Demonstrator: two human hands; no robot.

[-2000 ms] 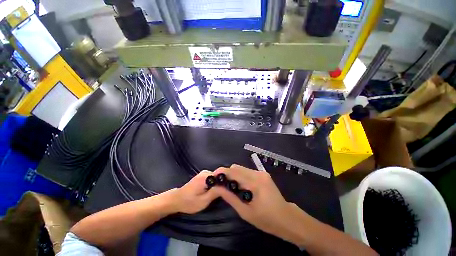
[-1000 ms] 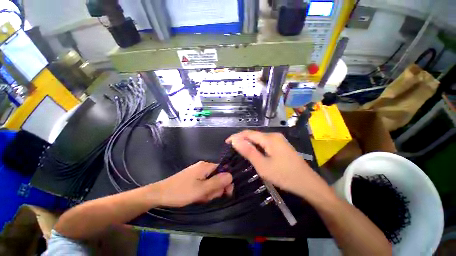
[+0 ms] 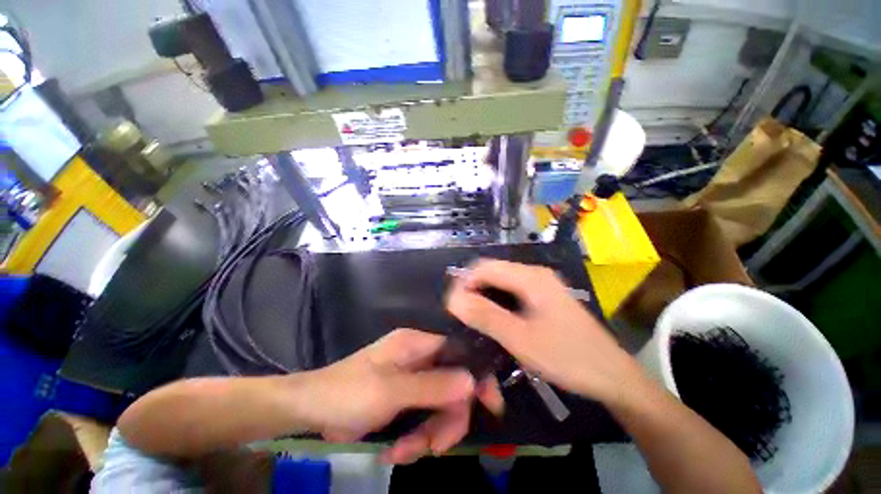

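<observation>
My left hand (image 3: pixel 411 391) and my right hand (image 3: pixel 526 314) meet above the black mat, both blurred. A dark bunch (image 3: pixel 473 355), seemingly the black moulded cable ends, is between them. My left thumb and fingers are around its lower part, some fingers spread. My right fingers curl over its upper part; their tips are partly hidden. A silver loading bar (image 3: pixel 549 397) lies on the mat below my right hand, partly covered, with small plugs beside it. Black cables (image 3: pixel 256 318) lie in loops to the left.
The press platen (image 3: pixel 386 123) spans above the lit mould (image 3: pixel 430 176), between guide posts. A green-handled tool (image 3: pixel 384 226) lies on the base plate. At right are a yellow box (image 3: pixel 618 253) and a white scrap bucket (image 3: pixel 831 386) with black scrap. A blue bin is at far left (image 3: pixel 29 362).
My left hand has moved right and down, its fingers more extended. My right hand stays over the bunch and the bar. The view has shifted slightly.
</observation>
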